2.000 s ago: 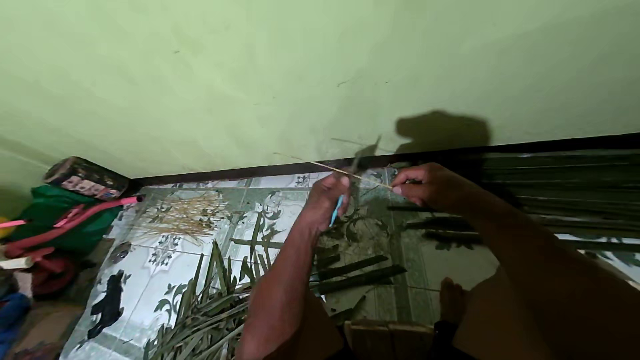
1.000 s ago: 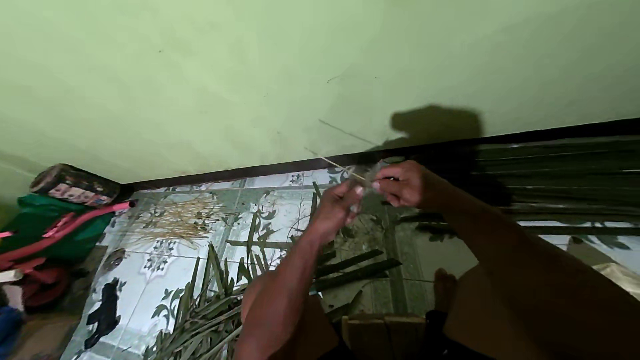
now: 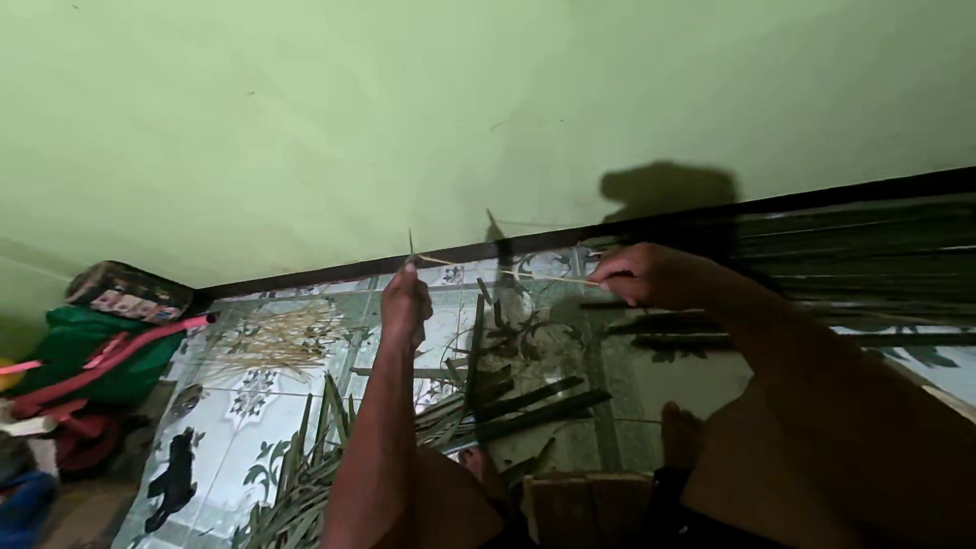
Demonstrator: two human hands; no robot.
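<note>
A thin pale strip (image 3: 526,275) of plant stem stretches between my two hands. My right hand (image 3: 644,274) pinches its right end. My left hand (image 3: 406,301) is closed around a knife (image 3: 411,242), whose thin blade points up, and the strip's left end meets the blade by the thumb. The knife's handle is mostly hidden in the fist. Below my left forearm lies a heap of green leaf strips (image 3: 305,488). Darker strips (image 3: 534,400) lie on the floor between my legs. A pile of thin pale sticks (image 3: 286,339) is to the left.
A green wall (image 3: 343,137) with a dark base strip rises in front. Long dark leaf lengths (image 3: 862,259) lie along it at right. At left are a patterned cylinder (image 3: 130,292), a green bag (image 3: 69,347), a pink plastic frame (image 3: 114,360) and a black object (image 3: 175,480). A wooden piece (image 3: 591,507) is between my legs.
My hands were close together one second ago and are now wide apart, with the strip stretched between them. The knife blade now stands upright above my left fist.
</note>
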